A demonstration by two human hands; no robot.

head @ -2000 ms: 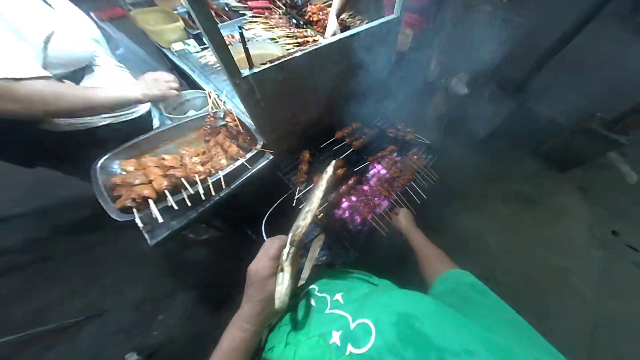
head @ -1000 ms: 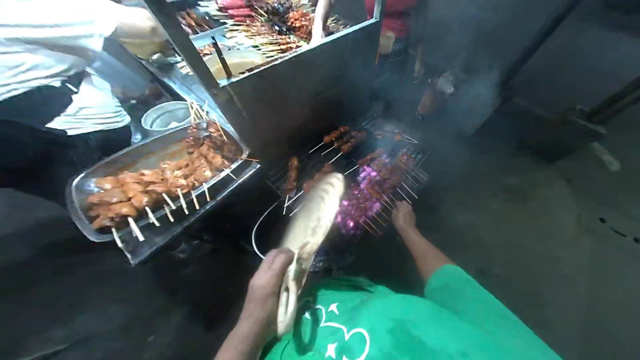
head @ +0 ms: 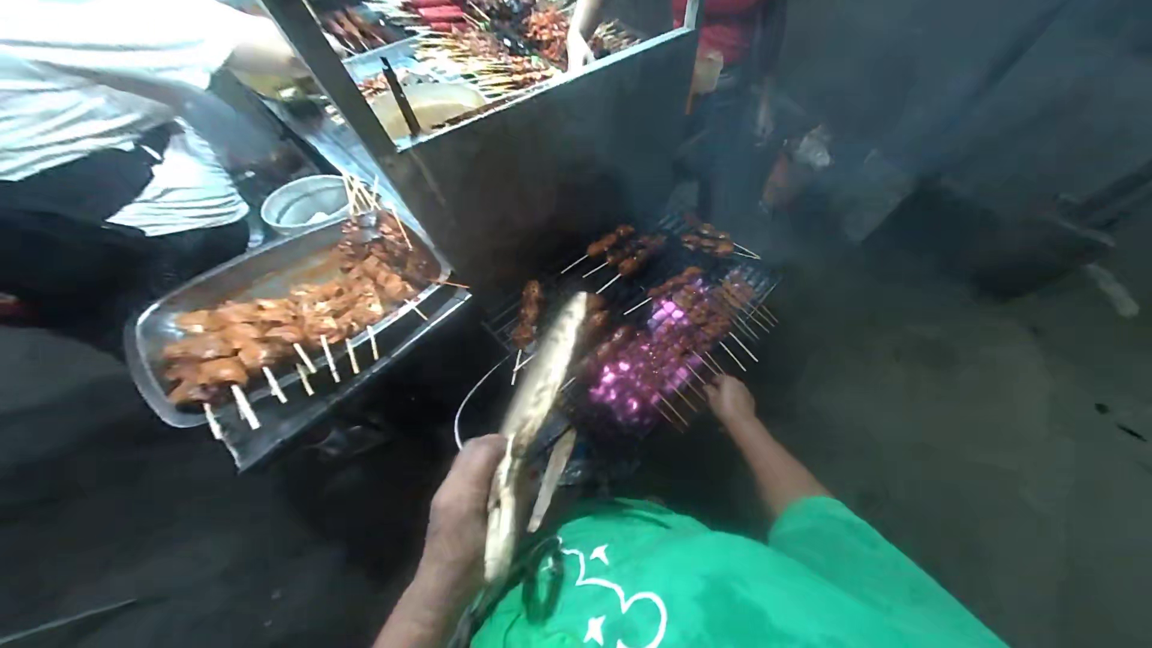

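My left hand (head: 463, 508) grips a flat, pale hand fan (head: 540, 387), seen nearly edge-on, its top in front of the grill's left part. My right hand (head: 730, 400) is at the grill's near right edge, by the bare ends of several skewers; whether its fingers hold one cannot be seen. Meat skewers (head: 711, 306) lie on the wire grill (head: 495, 328) over coals that glow pink-purple (head: 630, 387). More skewers of meat (head: 612, 241) lie at its back, and a single one (head: 529, 315) at its left. Smoke hangs over the right side.
Left of the grill, a clear tray (head: 148, 346) of sauced meat skewers sits on a metal ledge (head: 270, 443). Behind it stand a round metal bowl (head: 306, 205) and a person in a white shirt (head: 99, 81). A metal panel (head: 540, 153) borders the grill; a stall with skewers lies beyond.
The fan in my left hand has turned, from its broad face showing one second ago to nearly edge-on now. My right hand stays at the grill's edge. The person at left has shifted.
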